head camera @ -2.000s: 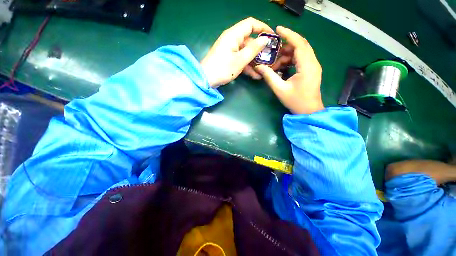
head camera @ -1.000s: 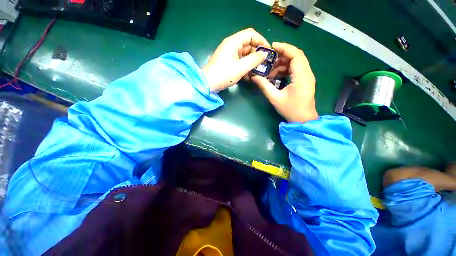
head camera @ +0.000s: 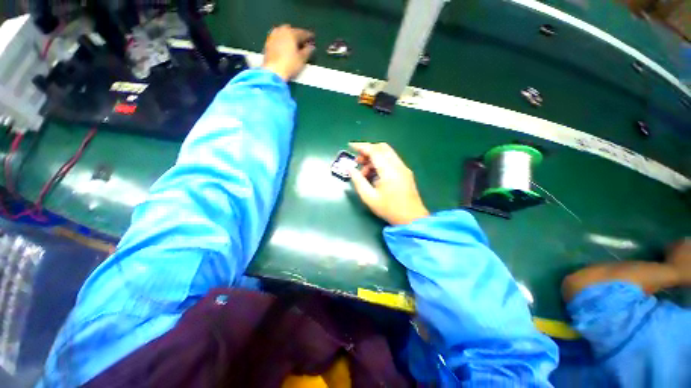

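A black rounded-square device housing [head camera: 345, 165] with pale parts inside shows at the fingertips of my right hand [head camera: 390, 186], over the green bench. My right thumb and fingers hold it by its right side; a small dark part sits between these fingers, partly hidden. My left hand [head camera: 285, 53] is stretched far forward at the white strip. A small dark piece [head camera: 305, 39] shows at its fingertips, blurred, and the fingers are closed around it.
White dividing strip [head camera: 470, 110] crosses ahead, with a black block [head camera: 385, 103] at it. Small units [head camera: 338, 48] lie beyond. Solder wire spool [head camera: 510, 173] stands right. Black bench unit [head camera: 151, 114] and red leads [head camera: 67, 167] are left. Another person's forearm [head camera: 617, 276] is lower right.
My left hand has let go of the housing and moved forward and left to the strip. My right hand keeps the housing, now lower and further left in view. The view has shifted.
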